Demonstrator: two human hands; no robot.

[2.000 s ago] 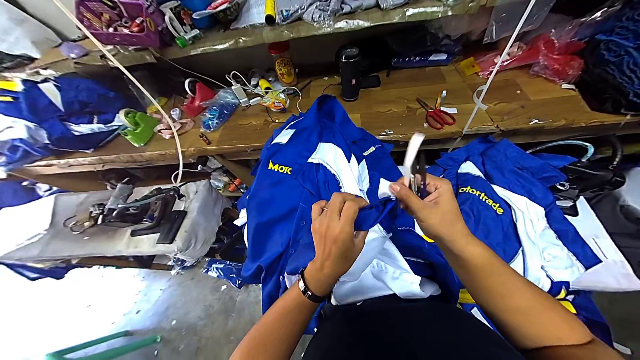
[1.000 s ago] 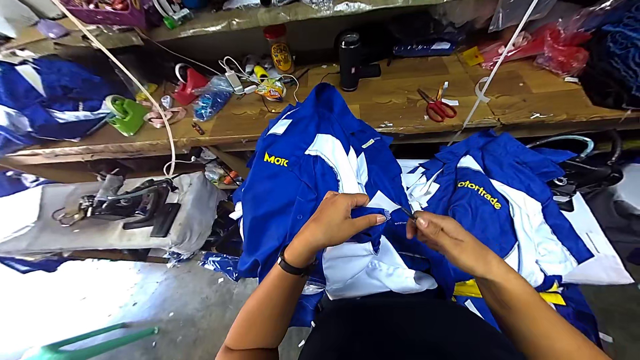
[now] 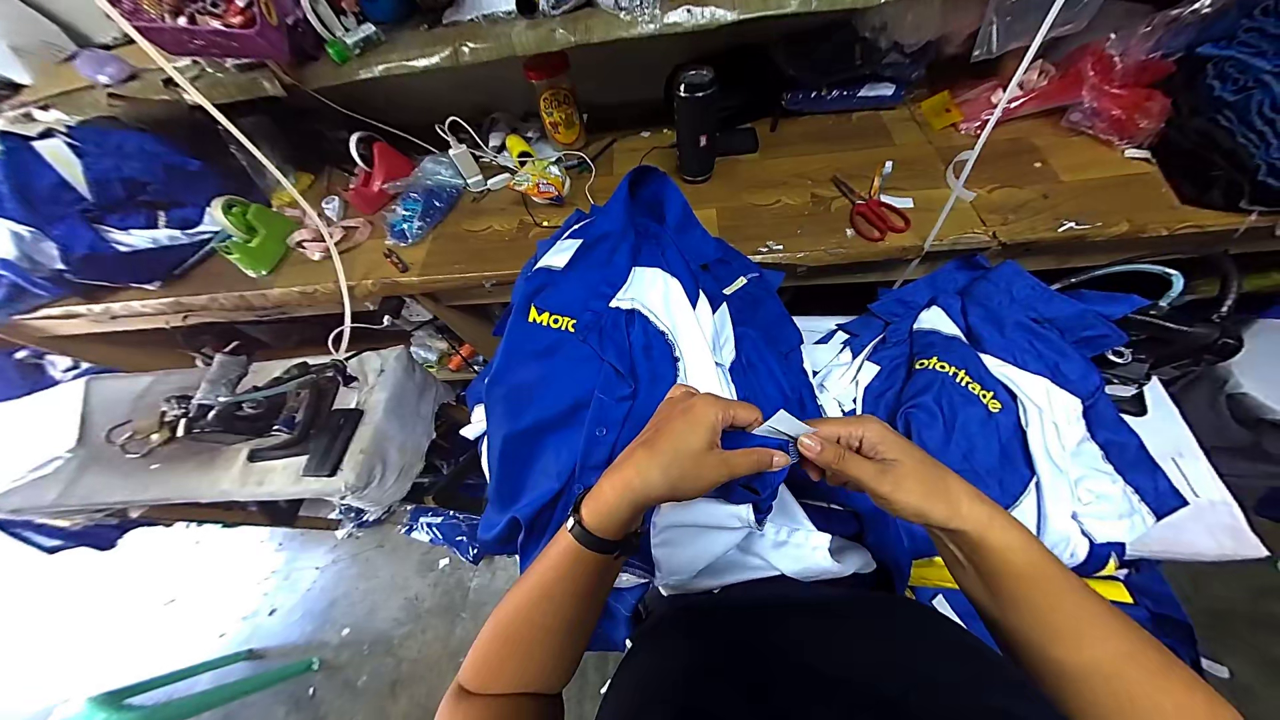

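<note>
A blue and white shirt (image 3: 560,400) with yellow embroidered lettering lies spread in front of me. My left hand (image 3: 690,445) pinches a blue edge of its fabric between thumb and fingers. Right beside it, my right hand (image 3: 870,460) grips a small white piece (image 3: 785,426), paper or backing, at that same blue edge. Whether a tool is hidden in my right palm cannot be told. White fabric (image 3: 750,545) hangs below my hands. Another blue and white shirt (image 3: 960,430) with yellow lettering lies to the right, beside a bunch of white strips (image 3: 835,370).
Behind the shirts runs a wooden bench (image 3: 800,220) holding red-handled scissors (image 3: 872,212), a black flask (image 3: 695,125), a lidded jar (image 3: 556,100) and a green tape dispenser (image 3: 252,235). An iron-like tool (image 3: 300,410) rests on a padded board (image 3: 60,450) at left. Pale cords cross the view.
The dark cutting tool seen in my right hand earlier is no longer visible. My right hand has come closer to my left, and its fingers now pinch the white piece.
</note>
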